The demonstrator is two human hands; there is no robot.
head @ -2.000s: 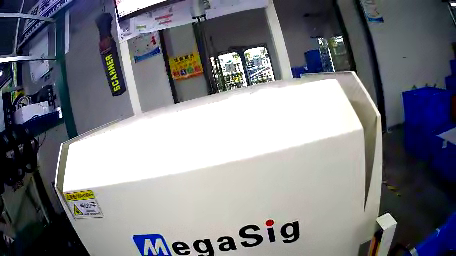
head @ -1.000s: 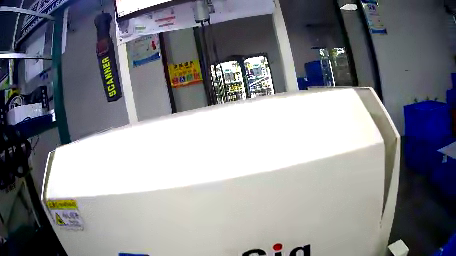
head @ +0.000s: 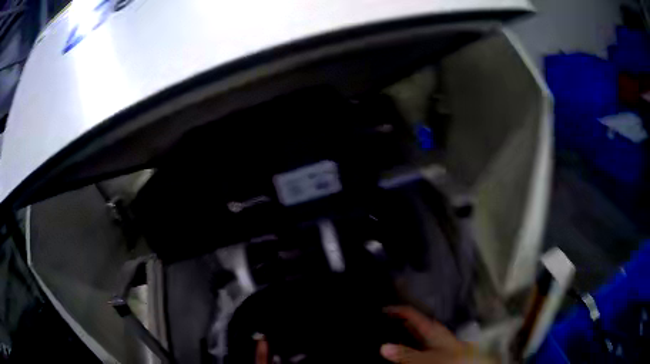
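Note:
The white test chamber [head: 527, 206] stands open in front of me, its curved lid [head: 214, 35] raised. Inside, a big black block [head: 235, 163] bears a white label [head: 308, 183]. Under it are dark fixture parts with pale rings [head: 331, 245]. A dark rounded shape, perhaps black headphones [head: 306, 306], lies below them at the bottom centre. My right hand [head: 424, 340] is at its right side, thumb and fingers apart. Only a fingertip of my left hand [head: 262, 350] shows at its lower left. Blur and darkness hide whether either hand grips it.
An upright white bar [head: 552, 284] with an orange strip stands beside the chamber's right edge. A blue tote [head: 613, 306] is at the lower right. Blue crates [head: 581, 92] stand further back on the right. Metal arms [head: 135, 320] show at the chamber's left.
The chamber was closed and is now open, with its inside showing. The view has tilted down. Both hands have come into the picture at the bottom.

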